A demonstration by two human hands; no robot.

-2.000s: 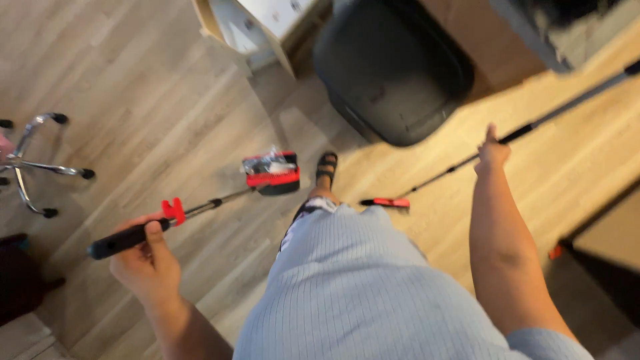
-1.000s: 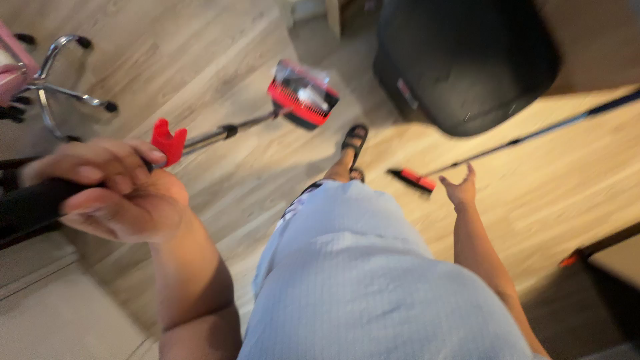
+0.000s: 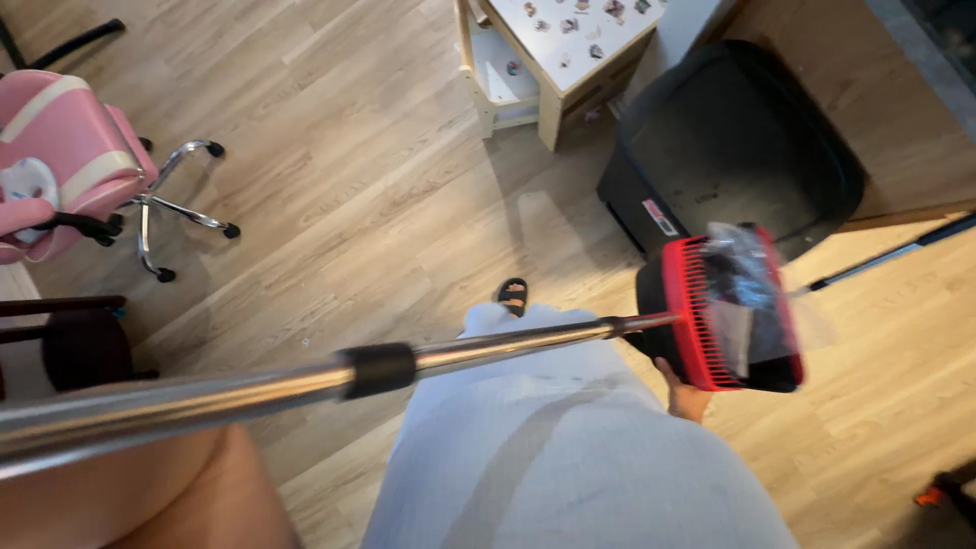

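A long-handled red and black dustpan point(image 3: 690, 313) is raised across the view, clear plastic packaging point(image 3: 743, 297) and other litter in it. Its metal pole runs to the lower left, above my left forearm; my left hand is outside the frame. Behind the pan's lower edge, my right hand point(image 3: 690, 400) shows only in part, and whether it grips the pan is hidden. A second pole, the broom's point(image 3: 877, 267), slants in from the right and passes behind the dustpan. The broom head is mostly hidden.
A black plastic bin point(image 3: 732, 145) stands beyond the dustpan, beside a wooden cabinet side point(image 3: 862, 107). At the top is a small white table point(image 3: 572, 38) with scattered bits on it. A pink swivel chair point(image 3: 69, 145) is at left; my sandalled foot point(image 3: 513, 293) is below centre.
The dustpan has been lifted and swung from left of my feet over to the right, beside the black bin. My left hand has left the view. My right hand is now partly behind the pan.
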